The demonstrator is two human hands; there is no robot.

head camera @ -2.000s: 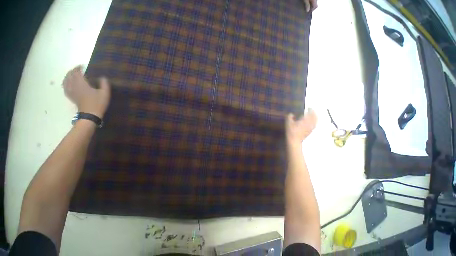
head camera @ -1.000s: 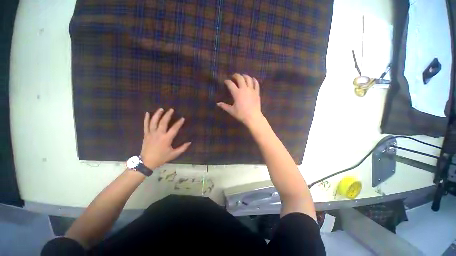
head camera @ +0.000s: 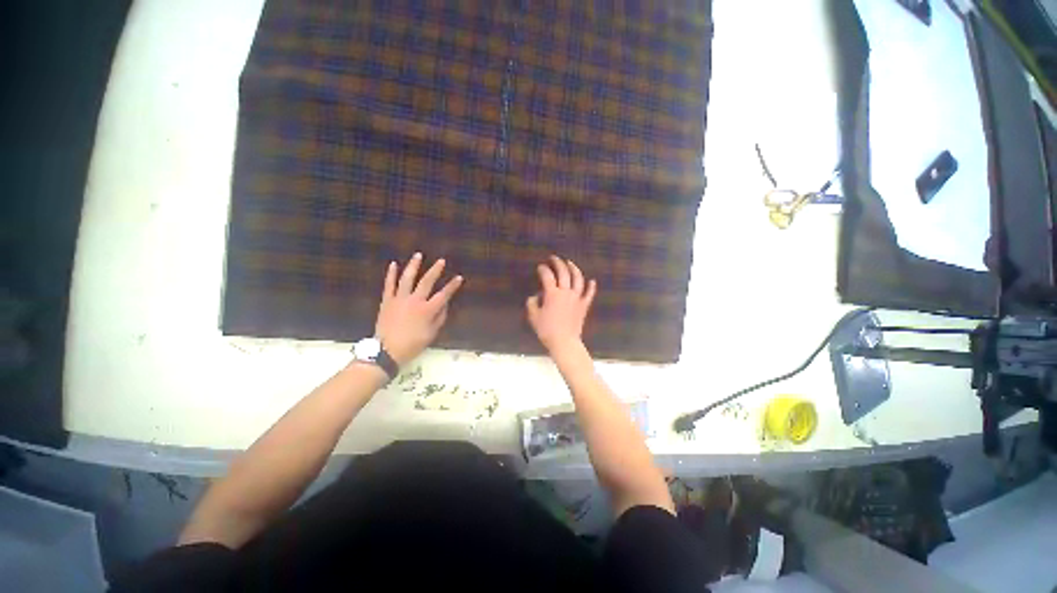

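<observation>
The brown plaid fabric ply (head camera: 464, 151) with blue and orange checks lies on the cream-white table, a thin line running lengthwise down its middle. Slight ripples show across it. My left hand (head camera: 413, 313), with a watch at the wrist, rests with spread fingers on the ply near its front edge, left of the middle. My right hand (head camera: 562, 304) rests on the ply near the same edge, right of the middle, fingers spread. Neither hand grips the cloth. Whether more plies lie beneath is hidden.
Gold-handled scissors (head camera: 784, 209) lie right of the ply. A yellow tape roll (head camera: 791, 418), a cutting machine's grey base plate (head camera: 859, 368) and a black cable are front right. A metal plate (head camera: 549, 432) lies at the near edge. Dark cloth (head camera: 916, 273) frames a white sheet at right.
My right hand has moved down toward the ply's near edge, and my left hand now lies nearer that edge. The second person's hand seen earliest at the top is out of view.
</observation>
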